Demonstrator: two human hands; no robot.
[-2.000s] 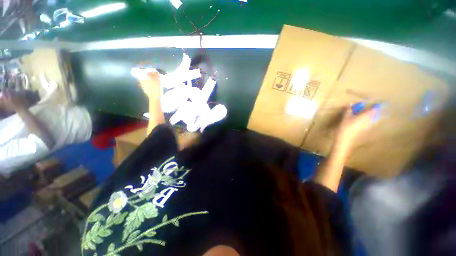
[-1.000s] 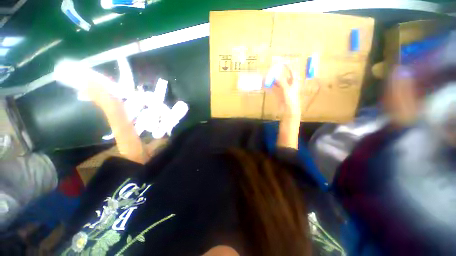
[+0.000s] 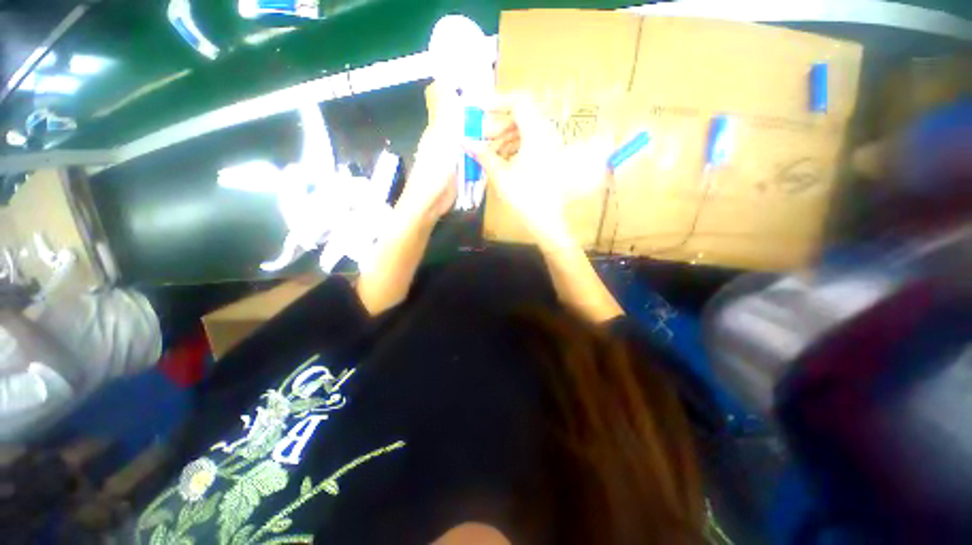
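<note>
A white insole (image 3: 460, 51), glaring, stands up between my hands near the pale rail. My left hand (image 3: 435, 160) grips it along its left side. A bright blue piece (image 3: 472, 130) lies against the insole's lower part. My right hand (image 3: 514, 151) holds the blue piece there with its fingers; glare blurs the fingertips. Three more blue pieces lie on the tan cardboard sheet (image 3: 746, 192) at right: a tilted one (image 3: 629, 150), a middle one (image 3: 718, 141) and a far one (image 3: 819, 87). Thin dark lines run from the first two.
A loose pile of white insoles (image 3: 320, 202) lies on the dark bench at left. More insoles with blue (image 3: 279, 9) are on the green belt beyond the pale rail (image 3: 266, 103). An open carton (image 3: 250, 317) is below the bench edge. Other people sit at both sides.
My left hand has brought the insole from the left to the middle. My right hand has moved left off the cardboard to the insole. A tilted blue piece now shows on the cardboard.
</note>
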